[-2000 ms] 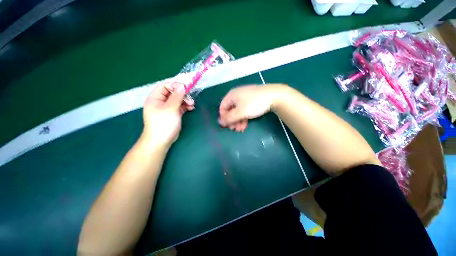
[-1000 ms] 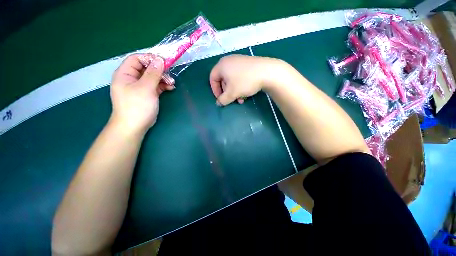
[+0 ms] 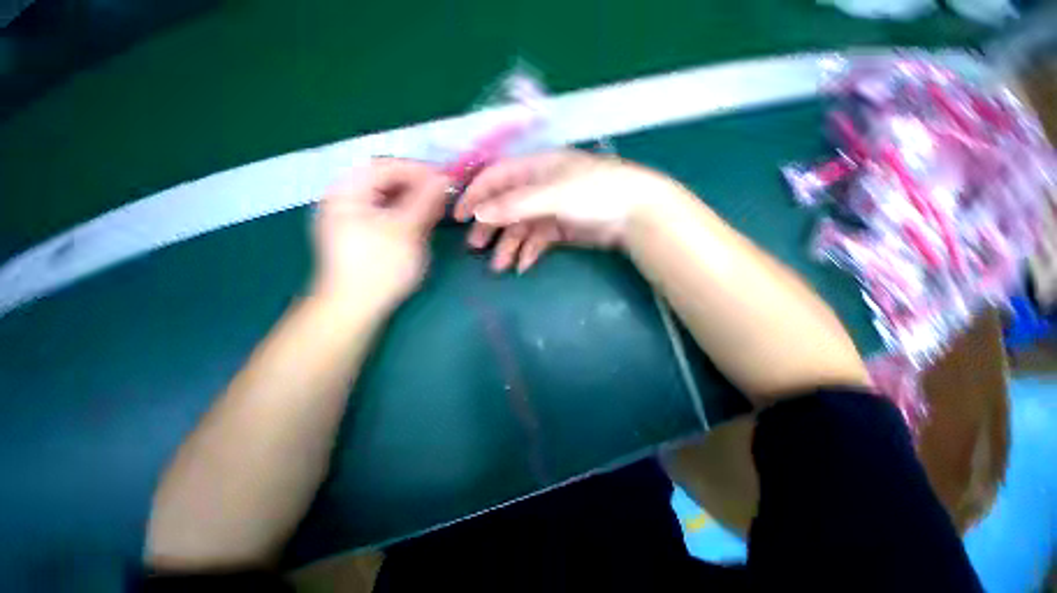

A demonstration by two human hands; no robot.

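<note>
The frame is blurred. My left hand (image 3: 377, 232) is shut on the lower end of a bagged pink part (image 3: 498, 139), over the rear edge of the green bench top. The part points up and right across the white rail (image 3: 649, 107). My right hand (image 3: 551, 209) is beside it on the right, palm down, fingers apart and reaching toward the left fingertips. Whether the right fingertips touch the bag cannot be told.
A pile of bagged pink parts (image 3: 927, 185) lies at the bench's right end. Below it stands a brown carton (image 3: 968, 405). The green conveyor belt (image 3: 348, 70) runs beyond the rail. White trays (image 3: 893, 7) are cut off at the top right.
My right hand has opened from a curled shape and moved close to my left hand. The view has shifted, and white trays show again at the top right.
</note>
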